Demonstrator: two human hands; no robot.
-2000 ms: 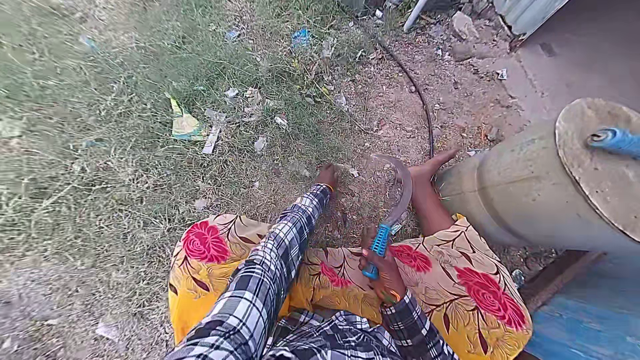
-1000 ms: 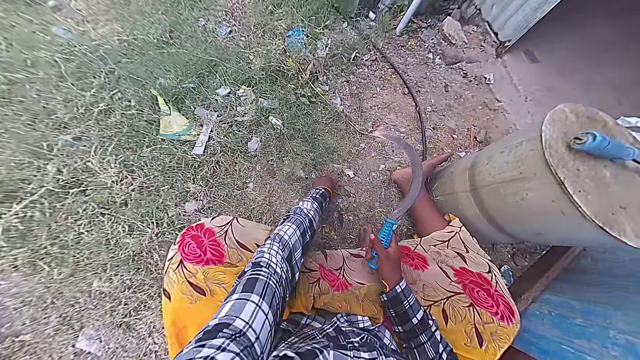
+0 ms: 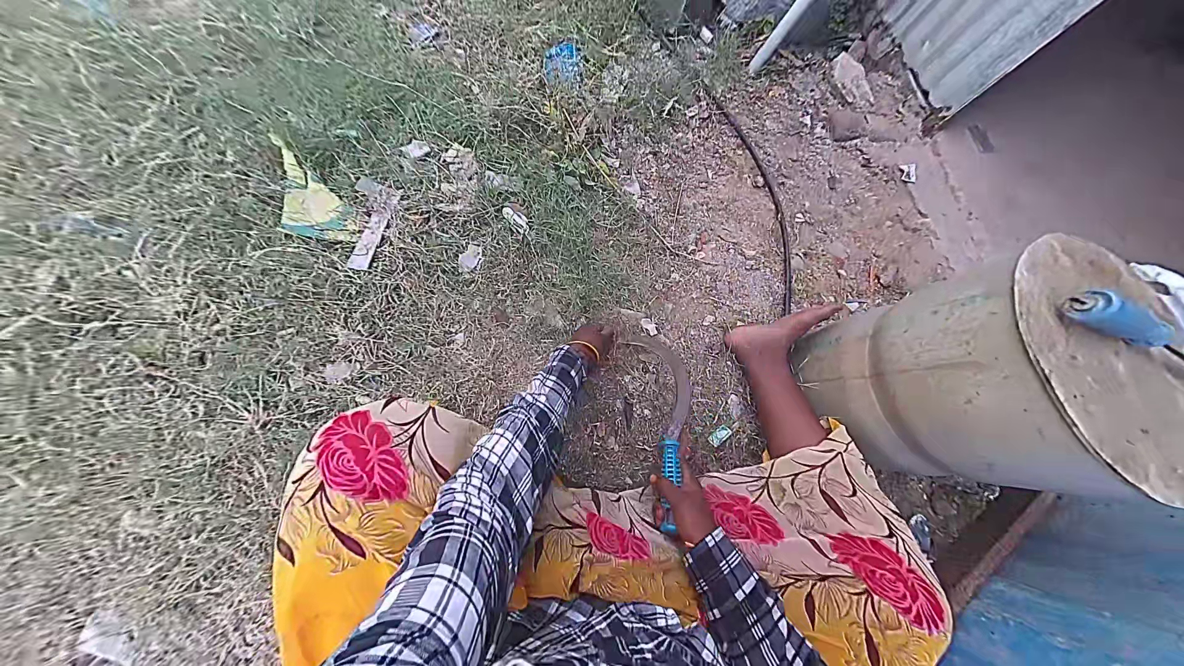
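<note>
My right hand is closed around the blue handle of a sickle, low in front of my lap. The curved metal blade arcs up and left, its tip close beside my left hand. That hand is down at the ground, at the edge of the grass; its fingers are hard to make out, and whether it grips any grass cannot be told. A floral yellow cloth covers my knees, and my bare foot rests on the soil to the right of the blade.
A large drum with a round lid stands close at the right, a blue rolled object on it. A black hose runs over the dirt. Litter and a plastic wrapper lie in the grass. Corrugated sheet is at the upper right.
The sickle has swung left, so that its tip now lies beside my left hand; before, it pointed up and away from that hand. My left hand stays low at the ground.
</note>
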